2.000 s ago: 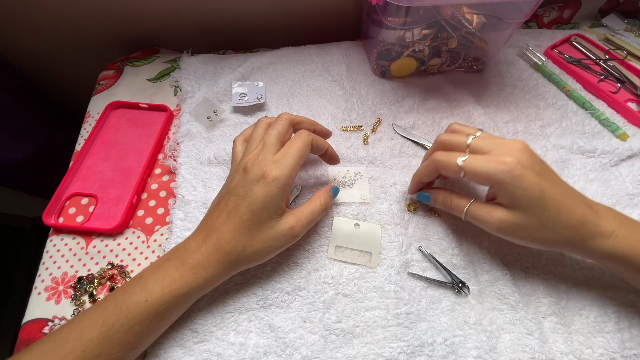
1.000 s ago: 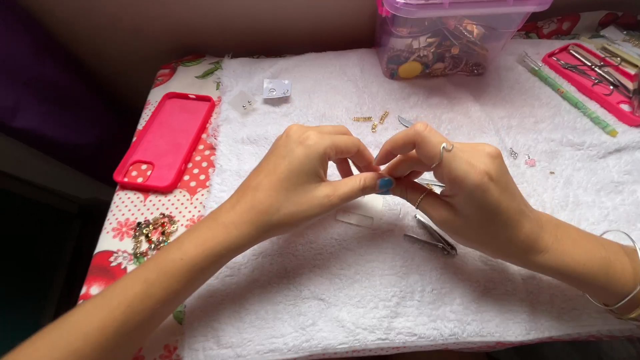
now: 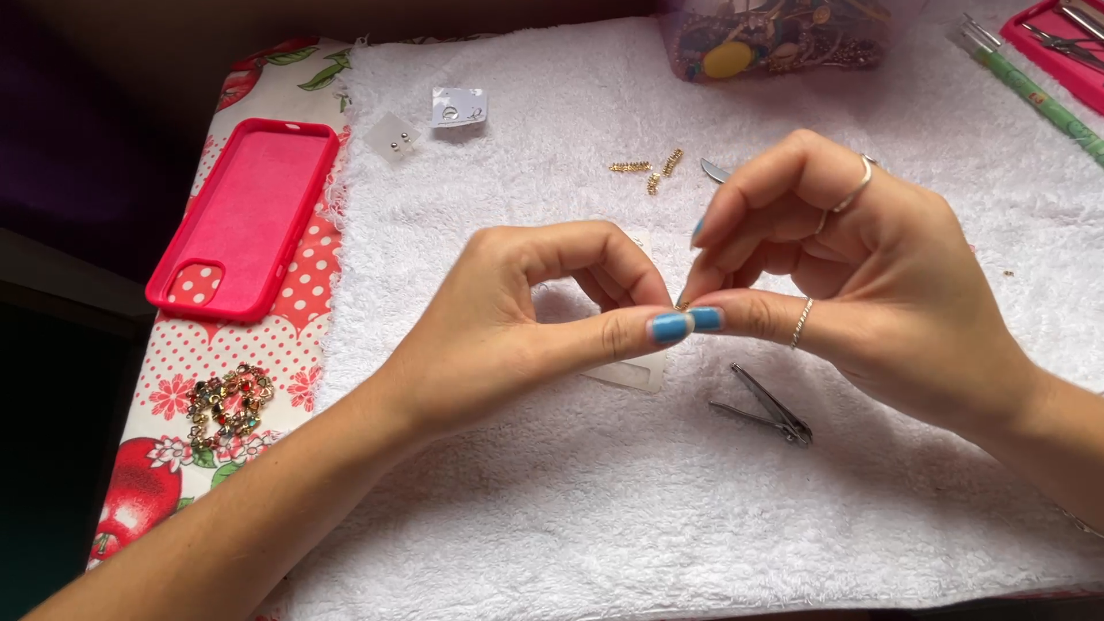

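Note:
My left hand (image 3: 552,302) and my right hand (image 3: 845,267) meet fingertip to fingertip over the white towel (image 3: 517,517). A tiny gold-coloured piece (image 3: 682,306) is pinched where the two thumbs touch, mostly hidden by them; its exact kind cannot be told. Beneath my left thumb a white jewellery card (image 3: 642,375) lies partly covered. Nail clippers (image 3: 768,405) rest just below the hands, with their lever spread. Gold-coloured bead strands (image 3: 631,166) lie beyond the fingers, beside the metal tip of a tool (image 3: 714,171) that my right hand partly hides.
At left are a pink phone case (image 3: 297,233) and a coloured beaded bracelet (image 3: 226,410). Two small cards, one with stud earrings (image 3: 401,142), one with an earring pair (image 3: 460,108), lie farther back. A clear jewellery box (image 3: 776,43), a green tube (image 3: 1035,103) and a pink tray of tools (image 3: 1061,47) stand beyond.
Two seconds ago my hands were apart, the right one at small gold pieces on the towel; they then came together. Since one second ago the fingers of my right hand have lifted and spread.

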